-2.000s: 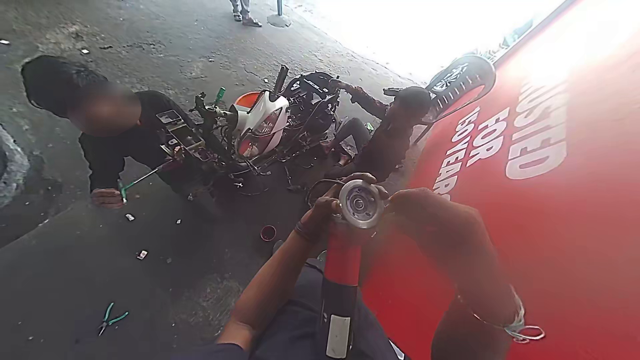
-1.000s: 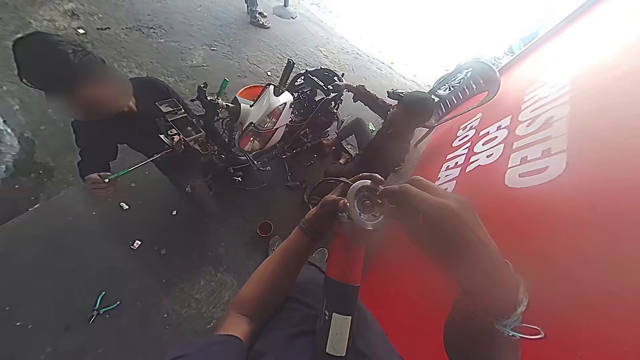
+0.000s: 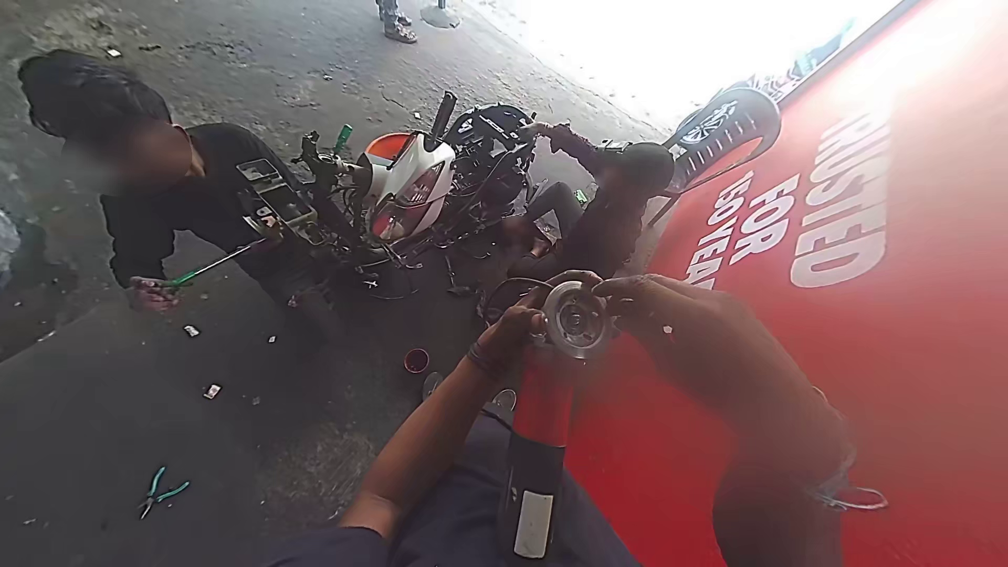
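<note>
An angle grinder [image 3: 543,417] with a red and black body stands on end in front of me, its round metal disc [image 3: 579,317] facing up toward the camera. My left hand [image 3: 516,327] is wrapped around the grinder's head at the disc's left side. The fingertips of my right hand [image 3: 638,303] touch the disc's upper right rim; whether they grip anything small is too blurred to tell. A dark cord loops behind my left hand.
A partly stripped motorcycle [image 3: 409,193] stands ahead. A person at left holds a green-handled screwdriver [image 3: 209,266]; another crouches behind the motorcycle. Green-handled pliers [image 3: 161,492] and a small red cup [image 3: 416,361] are on the ground. A red lettered panel [image 3: 787,378] borders my right.
The co-worker's hand with the screwdriver has shifted a little. Both my hands stay at the grinder's head, with the right fingers slightly moved along the disc's rim.
</note>
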